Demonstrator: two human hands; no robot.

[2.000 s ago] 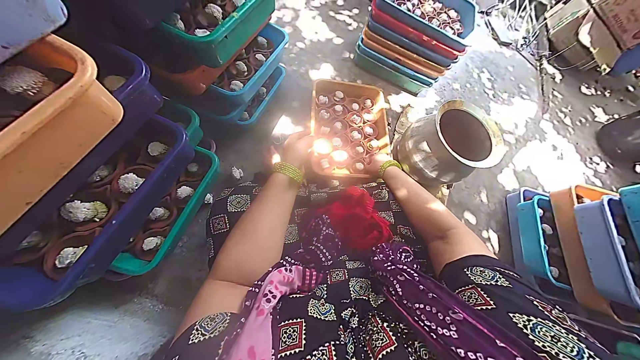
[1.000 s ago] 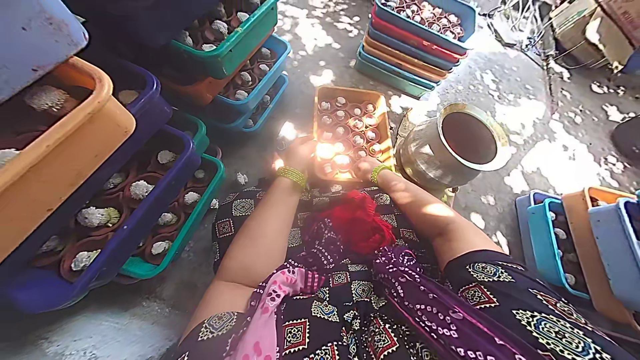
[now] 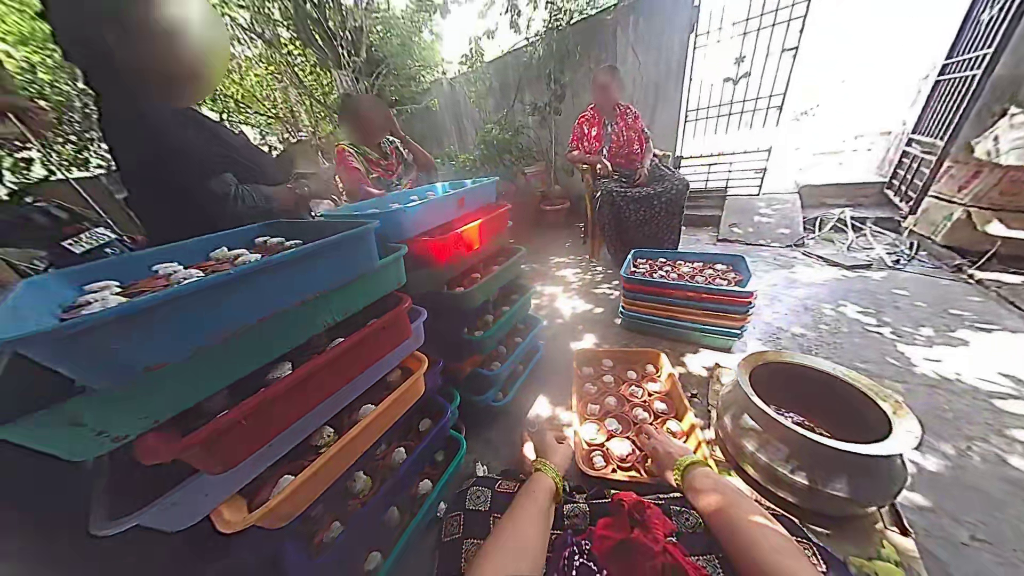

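An orange plastic tray (image 3: 578, 424) lies on the ground in front of my lap, filled with small clay cups that hold white lumps. My left hand (image 3: 550, 440) is beside the tray's near left edge, its fingers blurred by glare, so its hold is unclear. Over the cups at the tray's near right part is my right hand (image 3: 662, 450), fingers spread. Just right of the tray stands a round metal pot (image 3: 808, 456) with a wide rim and dark contents. A red cloth (image 3: 640, 540) lies on my lap.
Tall stacks of coloured trays (image 3: 192, 320) rise at the left, with another stack (image 3: 496, 320) behind. A lower stack (image 3: 686, 300) stands ahead. One person (image 3: 612, 152) sits beyond it; two more people are at the back left. Cables (image 3: 860, 240) lie near the gate.
The view has tilted up, bringing people and the gate into sight. My right hand now shows over the cups; earlier it was at the tray's near right edge.
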